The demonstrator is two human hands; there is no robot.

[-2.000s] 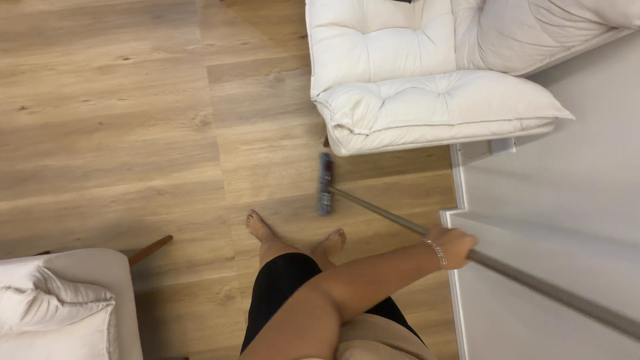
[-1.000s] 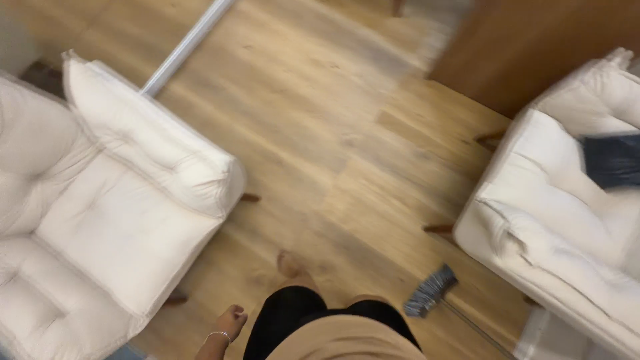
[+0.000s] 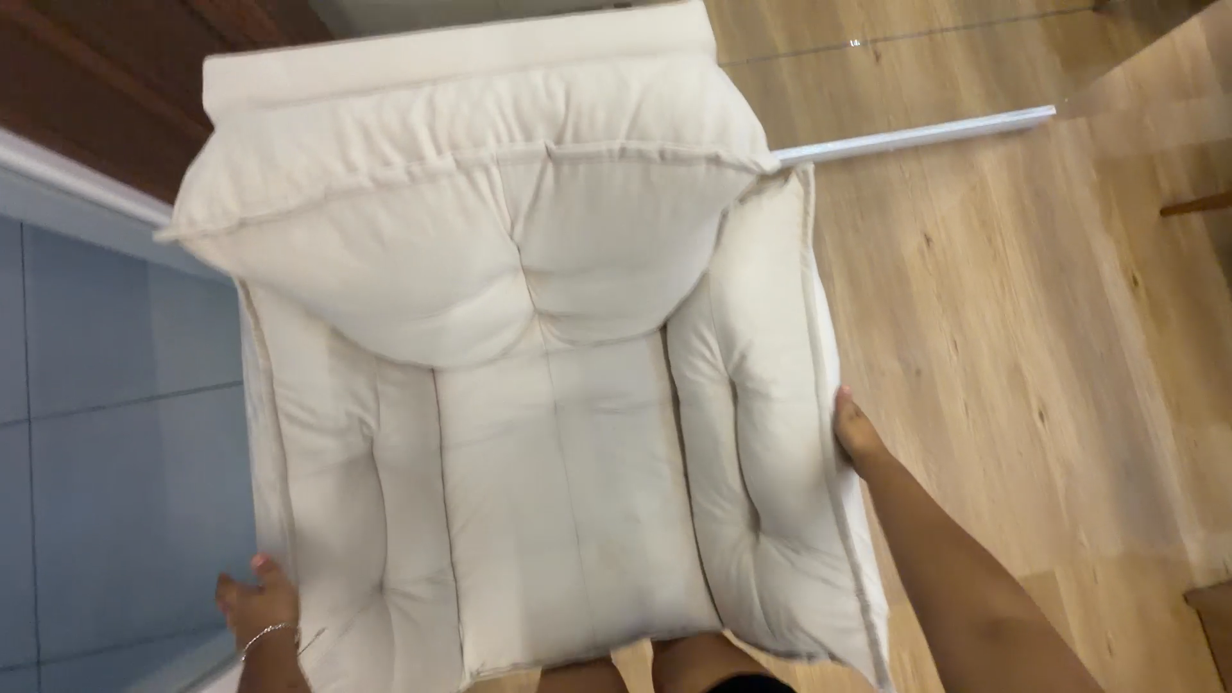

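Note:
A cream tufted armchair [image 3: 577, 462] fills the middle of the head view, its backrest [image 3: 462, 250] farthest from me and its seat toward my legs. At its left side is my left hand [image 3: 262, 602], wearing a bracelet, with the fingers apart and the palm side against or close to the armrest [image 3: 337, 539]. My right hand [image 3: 857, 433] lies against the outer side of the right armrest [image 3: 770, 423], its fingers partly hidden by the padding. Whether either hand grips the chair cannot be told. The mop is out of view.
Blue-grey floor tiles [image 3: 125, 452] lie to the left, by a white edge strip. A dark brown wooden panel [image 3: 106, 87] stands at the upper left. A pale metal floor track [image 3: 924, 135] runs right from the backrest over the wood-look floor [image 3: 1011, 318]. A wooden furniture leg [image 3: 1193, 204] shows at the right edge.
The mop, seen in both earlier frames, has left the view. Both hands are now at the sides of a cream armchair. The view has shifted strongly.

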